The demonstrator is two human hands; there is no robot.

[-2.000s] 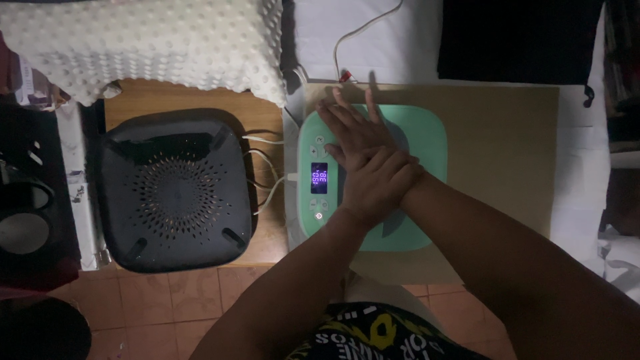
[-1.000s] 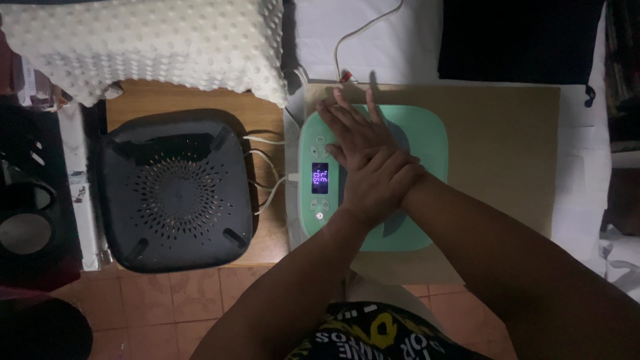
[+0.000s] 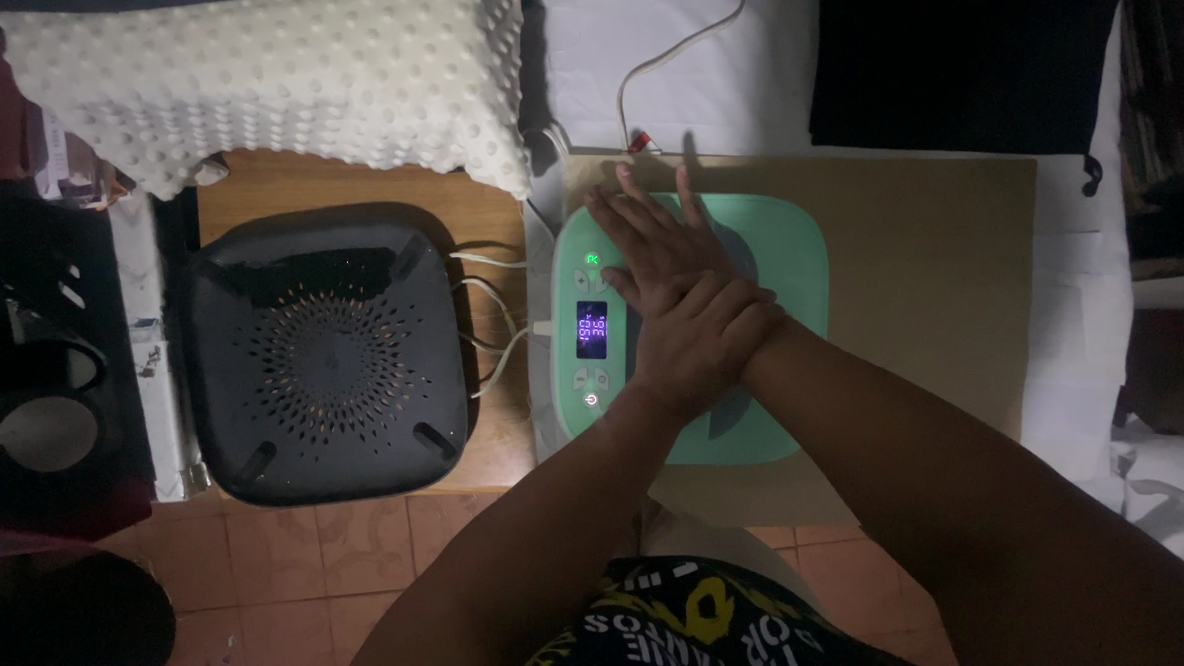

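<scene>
A mint-green electric heat press (image 3: 786,268) with rounded corners lies on a brown sheet or board. Its lit display (image 3: 592,329) and round buttons are along the left side. My right hand (image 3: 661,236) rests palm down across the middle of the press, fingers spread towards its top edge, over a darker grey part that is mostly covered. Around the back of my right hand and wrist, my left hand (image 3: 708,328) is closed, pressing from above. A pale cord joins the press at its left edge.
To the left, a black perforated plastic stand or tray (image 3: 333,370) sits on a wooden surface (image 3: 499,444). A white dotted cushion (image 3: 277,83) lies behind it. White cloth (image 3: 592,55), a loose cable (image 3: 680,48) and a black cloth or bag (image 3: 962,74) are at the back.
A green light has come on at the upper button of the press, and the figures on its display have changed. Both hands have stayed in place.
</scene>
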